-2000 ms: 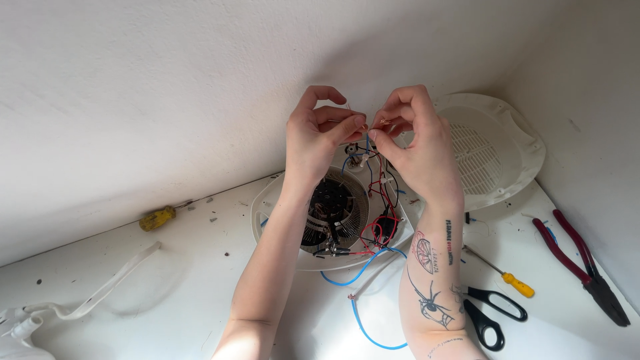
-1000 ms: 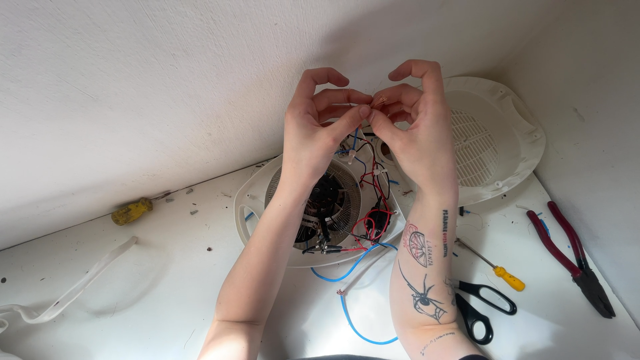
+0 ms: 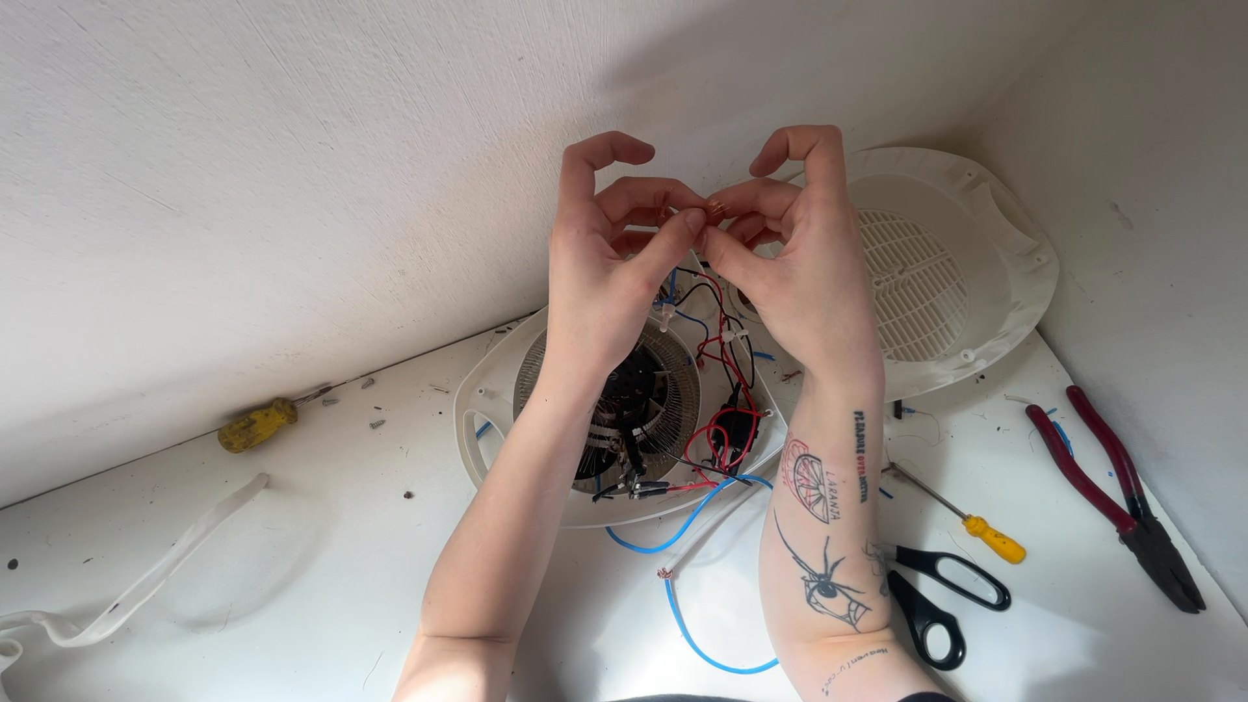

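Note:
My left hand [image 3: 624, 263] and my right hand [image 3: 795, 244] meet at the fingertips above an opened fan heater housing [image 3: 478, 409]. Both thumbs and fingers pinch the bare copper strands [image 3: 717, 209] of a wire, whose insulated part is mostly hidden by the fingers. Below them, the housing shows a round metal heating coil with a black fan [image 3: 634, 385] and red, black and blue wires [image 3: 726, 361]. A loose blue wire [image 3: 697, 639] curves in front of it, near a cable end with bare copper [image 3: 665, 573].
The vented white plastic cover [image 3: 994, 292] leans at the back right. Red-handled pliers [image 3: 1136, 512], a yellow screwdriver [image 3: 993, 539] and black-handled scissors [image 3: 936, 595] lie at right. Another yellow screwdriver [image 3: 258, 425] lies by the wall; a white cable [image 3: 166, 565] lies at left, with scattered scraps.
My hands stay together at the copper strands, fingertips shifting slightly; the index fingers are now raised and curled away. More copper shows between the fingertips. The tools lie as before.

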